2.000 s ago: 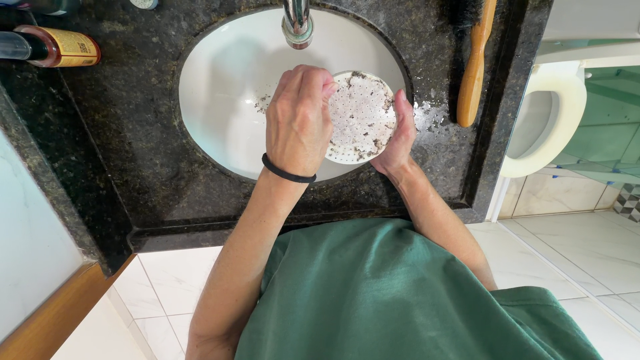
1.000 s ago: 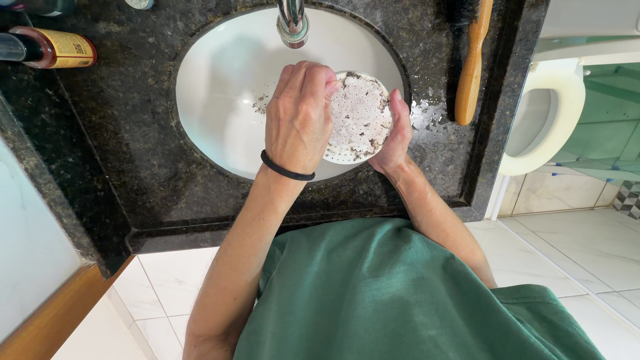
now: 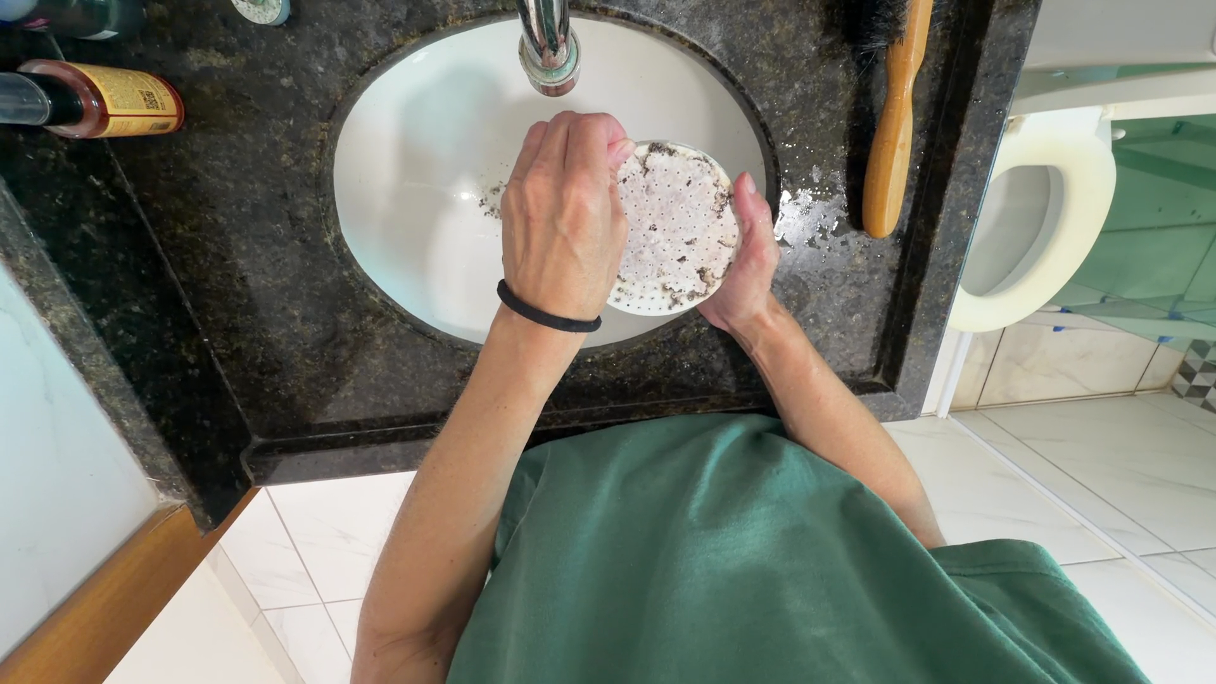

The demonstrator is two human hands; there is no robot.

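Observation:
A round white disc with small holes (image 3: 676, 228), like a shower head's face plate, is tilted over the front right of the white oval sink (image 3: 408, 190). Dark and pale grime clings to its face and rim. My right hand (image 3: 746, 256) holds it by its right edge, the thumb along the rim. At the disc's upper left edge is my left hand (image 3: 568, 214), with a black band at the wrist; its thumb and finger are pinched together, and whether something small is between them is hidden. Dark specks lie in the basin beside my left hand.
The chrome faucet (image 3: 548, 57) juts over the basin just beyond my hands. A wooden-handled brush (image 3: 890, 142) lies on the dark granite counter (image 3: 313, 380) at right, near whitish wet flakes (image 3: 807, 217). An amber bottle (image 3: 123, 100) is at far left, a toilet (image 3: 1083, 190) at right.

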